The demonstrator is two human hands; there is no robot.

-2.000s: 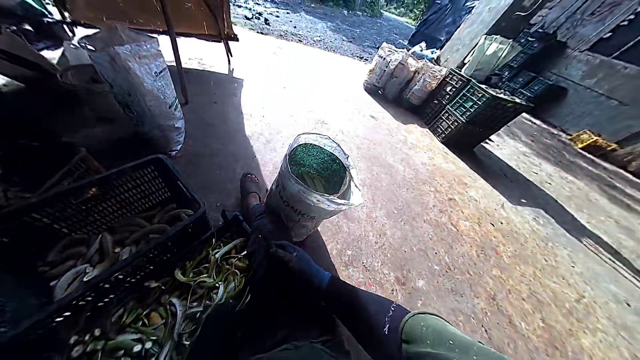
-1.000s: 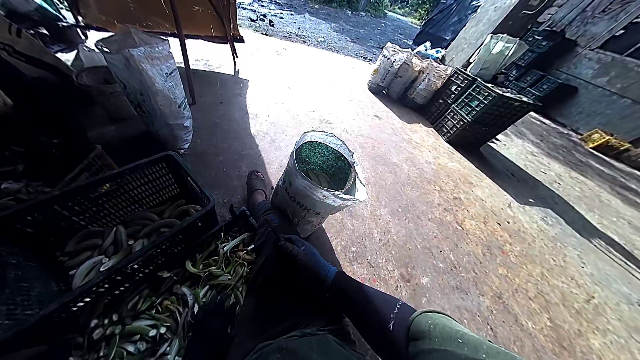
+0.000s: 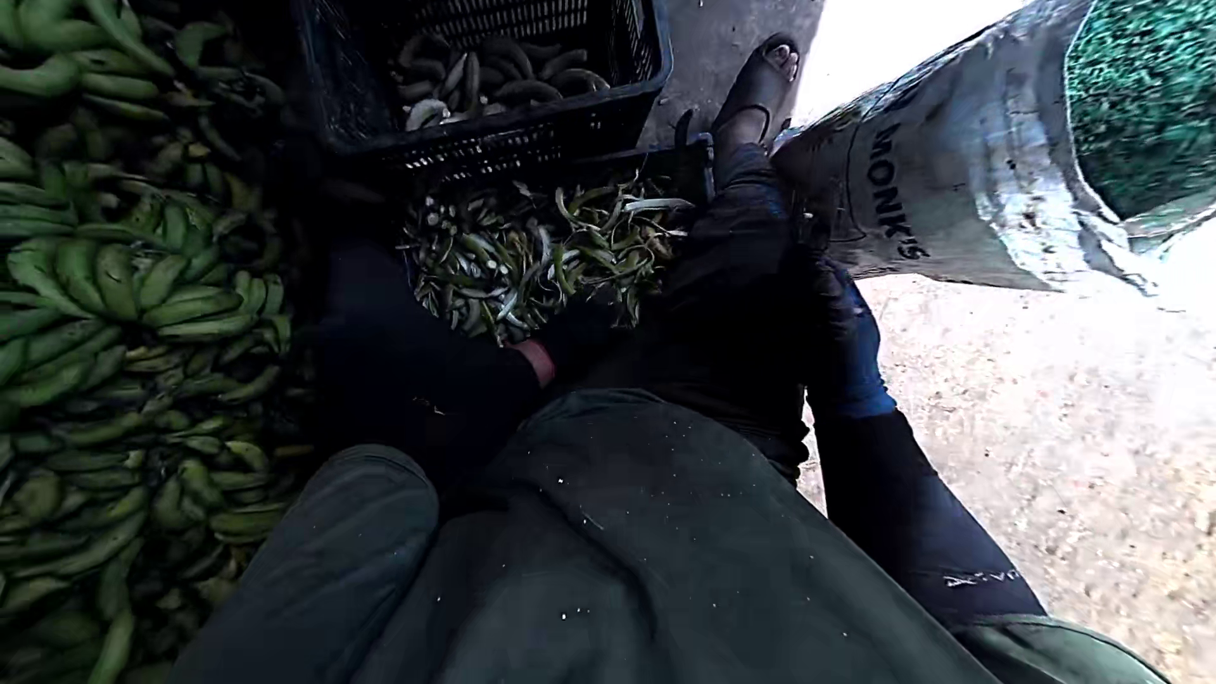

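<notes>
My left hand (image 3: 584,332), in a dark glove with a strip of bare wrist behind it, is at the near edge of a heap of green peels (image 3: 541,247) in a crate; deep shadow hides its fingers. My right hand (image 3: 850,332), in a dark blue glove, is beside my right leg, near a white woven sack (image 3: 931,180); its fingers are too dark to make out. Beyond the peels, a black plastic crate (image 3: 494,128) holds peeled green bananas (image 3: 513,81).
A large pile of green banana bunches (image 3: 123,285) fills the left side. The sack has a green mesh-like surface (image 3: 1140,104) in its mouth. My sandalled foot (image 3: 760,90) rests between the crate and the sack, on the concrete floor (image 3: 1035,380).
The view has swung strongly down and to the left, bringing the banana pile and my left arm into sight. My right hand stays beside my leg.
</notes>
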